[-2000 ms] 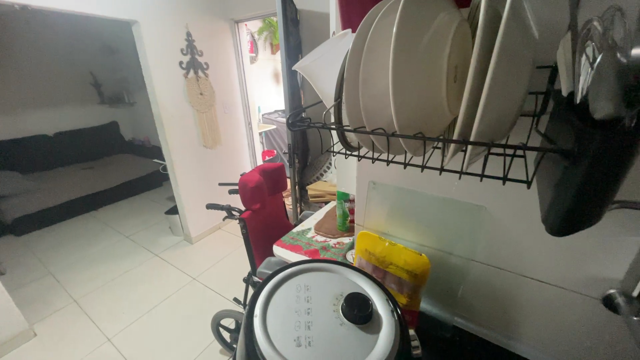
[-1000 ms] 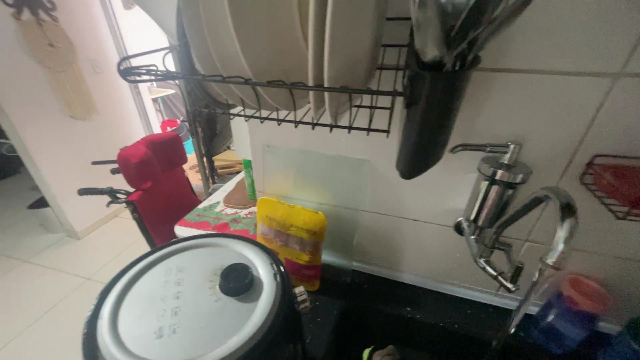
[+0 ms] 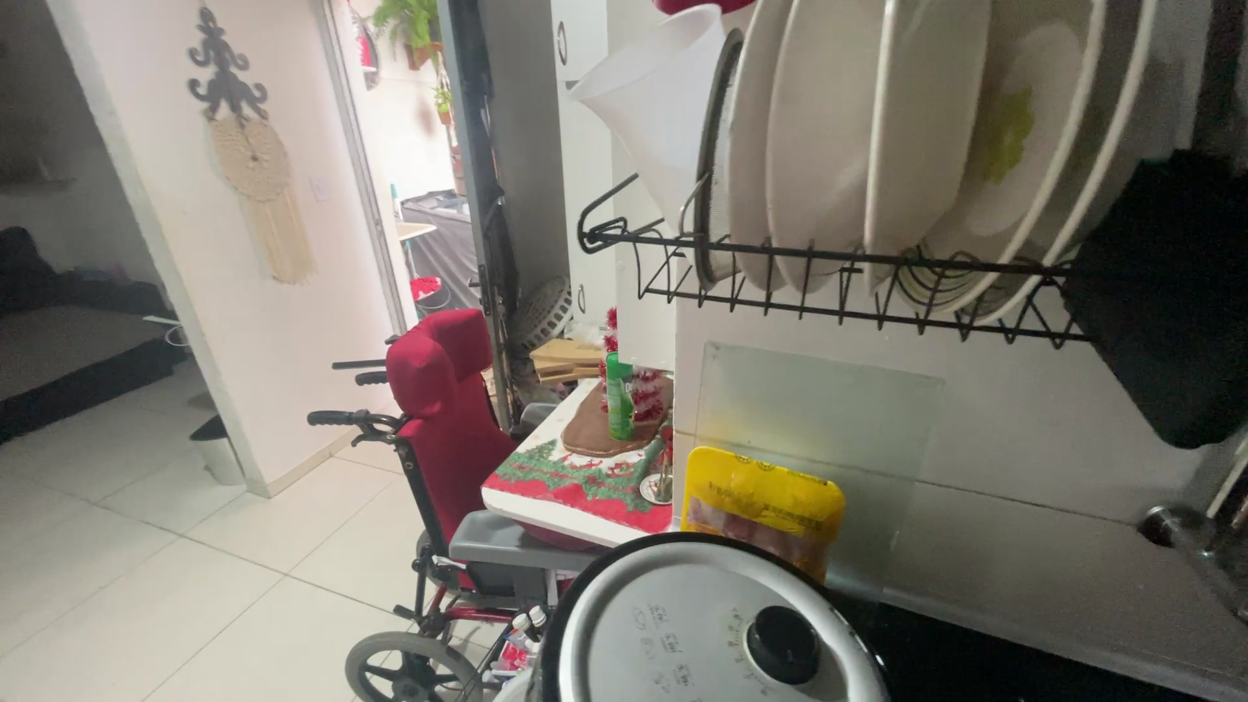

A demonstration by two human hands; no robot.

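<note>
Neither of my hands shows in the head view. At the bottom centre is the round grey top of a countertop appliance [image 3: 673, 624] with a black knob [image 3: 783, 643]. Behind it a yellow food package [image 3: 765, 502] leans against the wall beside a clear glass panel [image 3: 819, 419]. Above, a black wire dish rack [image 3: 858, 258] holds several upright plates [image 3: 829, 127], a sieve with a dark rim [image 3: 720, 156] and a white funnel-shaped item [image 3: 658, 97].
A red wheelchair [image 3: 453, 439] stands left of a small table [image 3: 502, 497] with a Christmas cloth and a green bottle [image 3: 620, 395]. A dark holder [image 3: 1165, 302] hangs at the rack's right. A dark counter [image 3: 975, 643] runs behind the appliance. A waste bin [image 3: 216, 450] stands by the wall.
The view has swung right to the sink's tap and then back left. No object has plainly moved.
</note>
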